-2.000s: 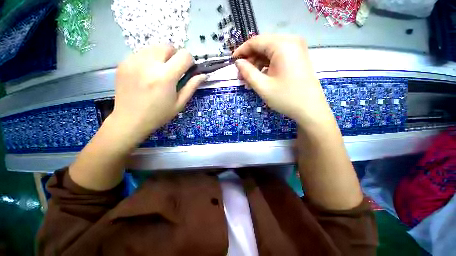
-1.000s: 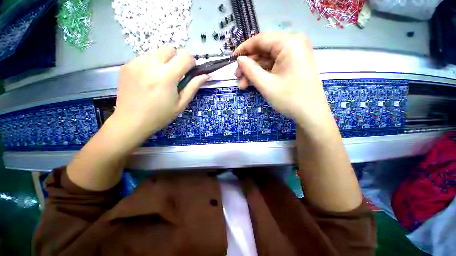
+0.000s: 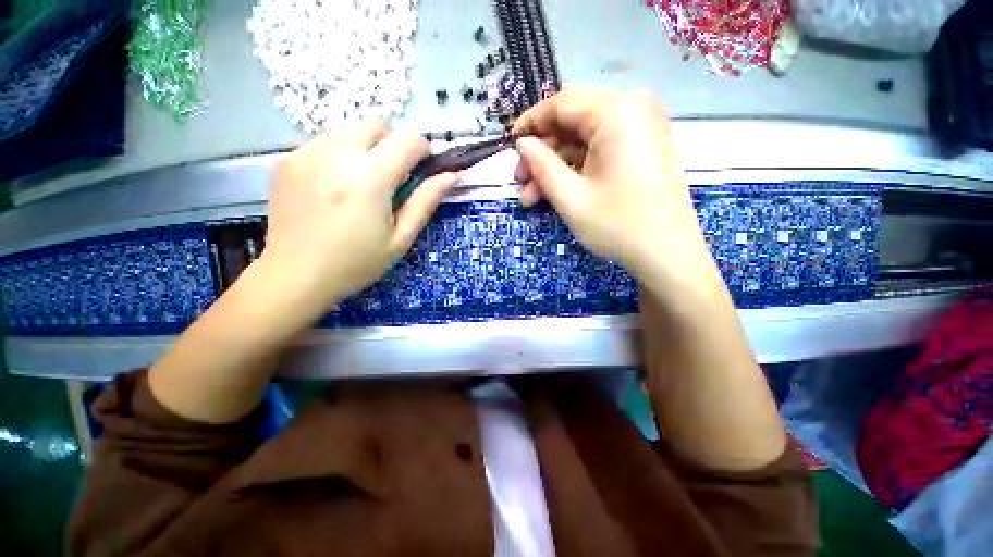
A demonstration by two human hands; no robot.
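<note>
My left hand [image 3: 340, 207] is closed around a dark slim tool, pliers or cutters [image 3: 463, 159], whose tip points right. My right hand [image 3: 610, 169] pinches a tiny dark part at the tool's tip; the fingers hide most of it. Black component sticks [image 3: 527, 46] lie just behind my right fingertips. Loose small black components [image 3: 495, 60] lie left of the sticks. The blue circuit board panels [image 3: 501, 261] lie in a row under my hands.
A white parts pile [image 3: 332, 60] and a green pile [image 3: 166, 54] lie at the back left. A red pile [image 3: 727, 31] and a clear plastic bag [image 3: 877, 20] lie at the back right. The front conveyor rail [image 3: 457, 350] runs before my body. Red patterned cloth [image 3: 931, 408] shows at lower right.
The hands keep nearly the same hold at the tool's tip. Hands, boards and rails sit slightly lower in the picture. The boards also appear slightly further left.
</note>
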